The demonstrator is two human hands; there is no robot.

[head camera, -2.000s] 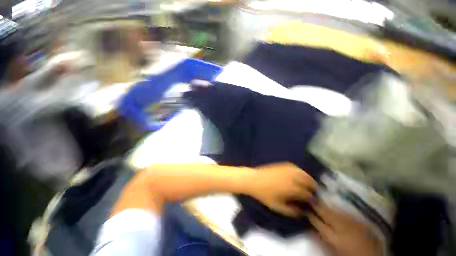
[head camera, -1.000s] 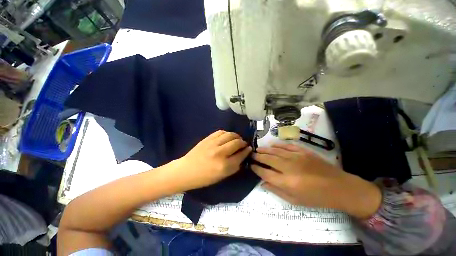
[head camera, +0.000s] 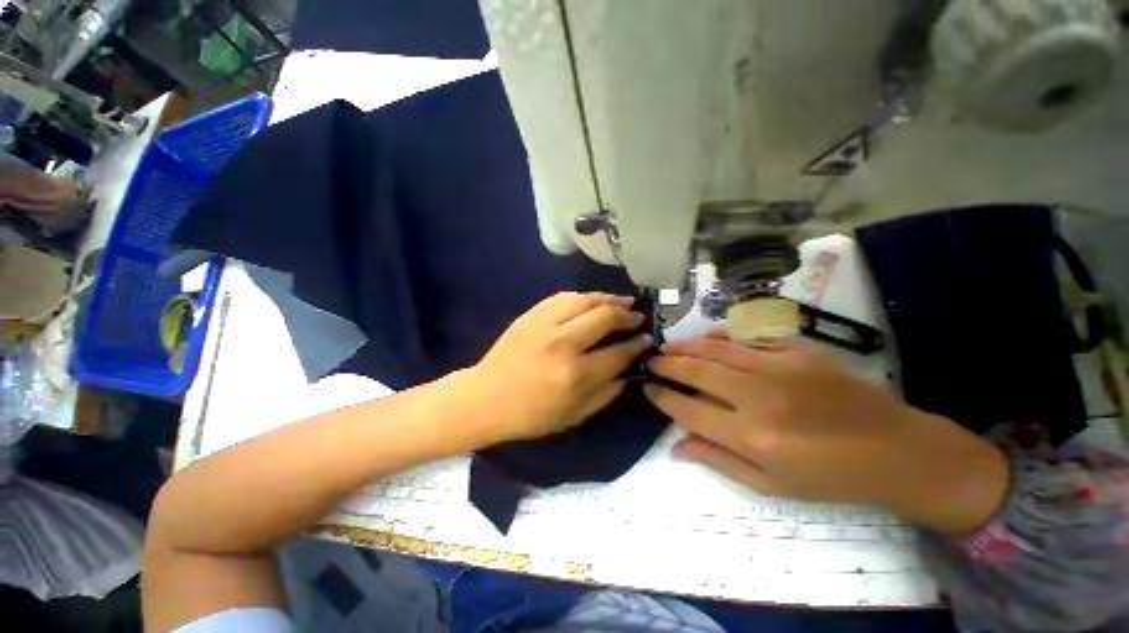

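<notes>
A dark navy cut panel (head camera: 446,198) lies on the white table and runs under the sewing machine head (head camera: 644,124). A corner of it is turned to its grey-blue side at the left. My left hand (head camera: 563,365) presses on the panel just left of the presser foot (head camera: 653,319), fingers bent. My right hand (head camera: 774,427) lies flat from the right, its fingertips on a small dark piece (head camera: 638,365) at the foot. The fingertips of both hands nearly meet there and hide part of the small piece and the needle.
A blue perforated basket (head camera: 136,278) with a tape roll (head camera: 177,324) stands at the left. A cream block (head camera: 764,318) and a black slotted guide (head camera: 842,329) sit right of the needle. Dark cloth (head camera: 972,309) lies under the machine arm. Ruler marks run along the table's front edge.
Two seconds ago the view was blurred, with the hands together near the table's front. Since one second ago, the view has moved closer to the machine; both hands stay at the foot on the cloth.
</notes>
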